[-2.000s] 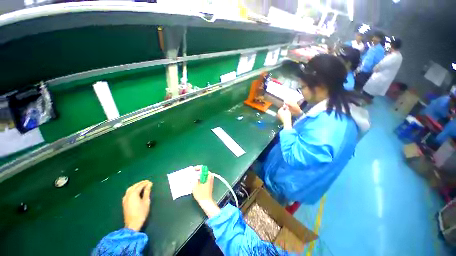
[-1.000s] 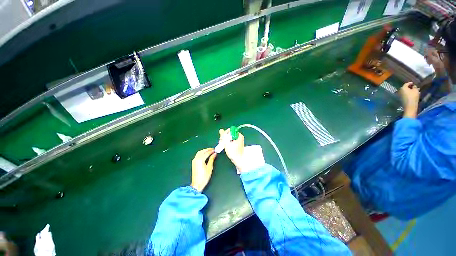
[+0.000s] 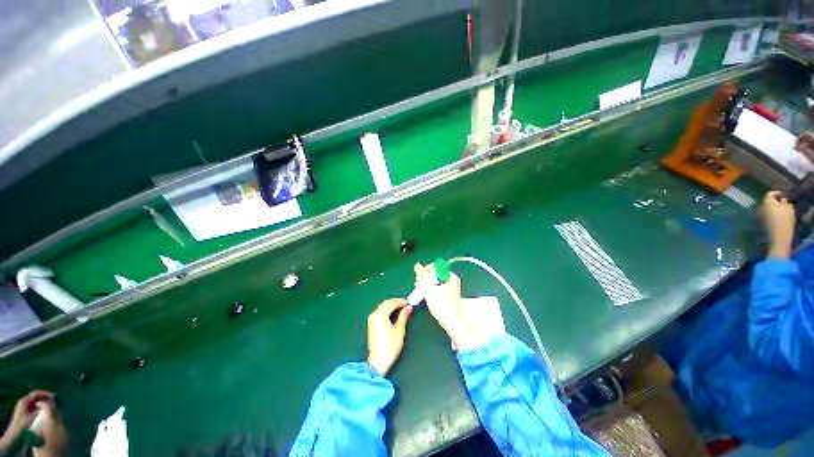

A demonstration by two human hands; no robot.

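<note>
My right hand (image 3: 444,306) holds the white glue dispensing syringe (image 3: 418,292) with its bright green adapter head (image 3: 442,270). A pale air hose (image 3: 508,287) loops from the adapter down to the right. My left hand (image 3: 386,335) has its fingertips pinched together at the syringe's tip; a small dark part seems to be between them, mostly hidden. A white paper (image 3: 485,317) lies beside and partly behind my right hand. Small black round parts (image 3: 407,246) and a pale-faced round part (image 3: 290,280) sit in a row near the rail.
A patterned strip (image 3: 599,263) lies to the right, with an orange stand (image 3: 702,156) beyond. A metal rail (image 3: 348,211) runs behind; a dark bin (image 3: 285,172) stands on the shelf. Other persons' hands show at the left (image 3: 37,423) and right edges. A cardboard box (image 3: 656,397) is below the edge.
Earlier my hands were apart, and my left hand looked empty; they came together at the syringe tip and remain so. The view has turned, bringing another person's hands in at lower left.
</note>
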